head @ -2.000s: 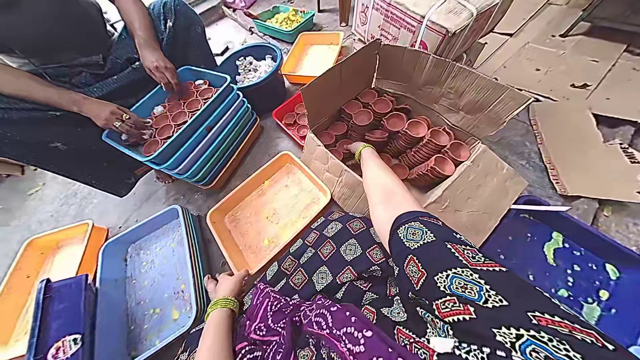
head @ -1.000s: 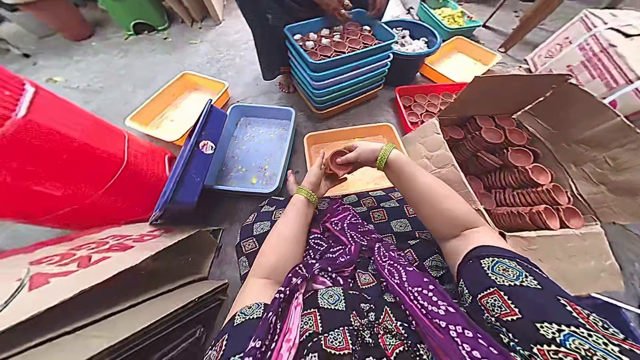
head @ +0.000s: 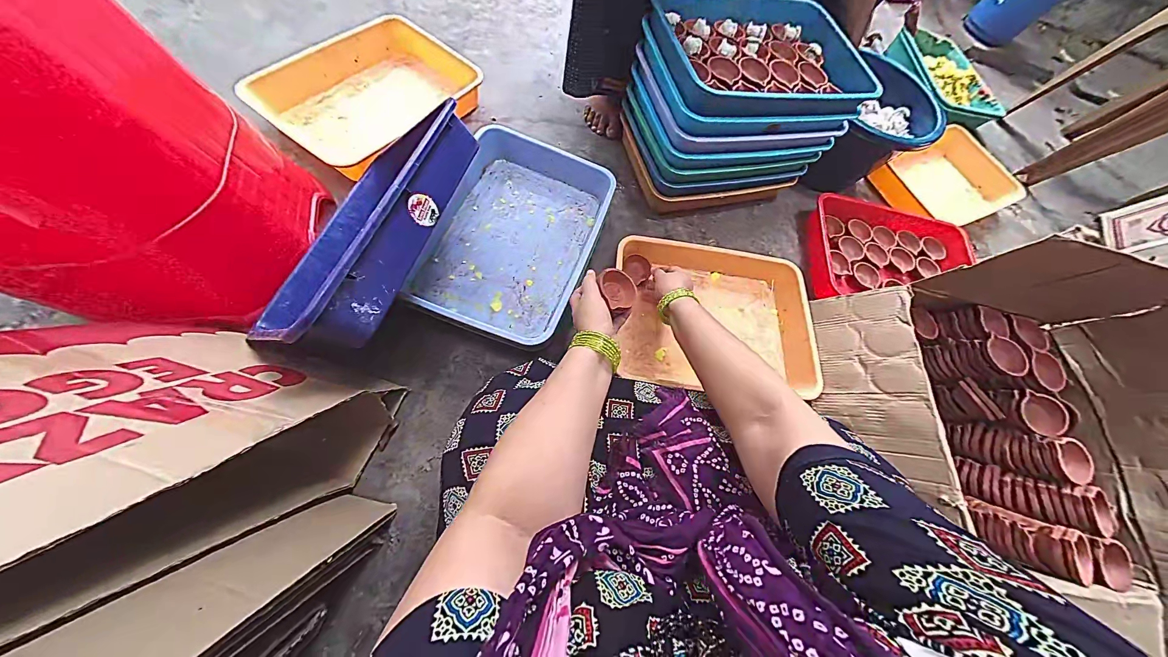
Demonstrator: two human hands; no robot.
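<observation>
My left hand holds a clay cup over the left edge of an orange plastic tray. Close beside it, my right hand has its fingers on another small clay cup, near the tray's upper left corner. Yellow bits lie on the tray floor. To the right, an open cardboard box holds rows of stacked clay cups. A red tray with loose clay cups stands above the box.
A light blue tray lies left of the orange one, against an upright dark blue tray. Stacked trays, the top one with cups, stand ahead by a person's foot. A red container and flattened cardboard are at left.
My right hand was in the cardboard box two seconds ago, then both hands met at a cup over the orange tray. Now each hand has its own cup. The view has swung left.
</observation>
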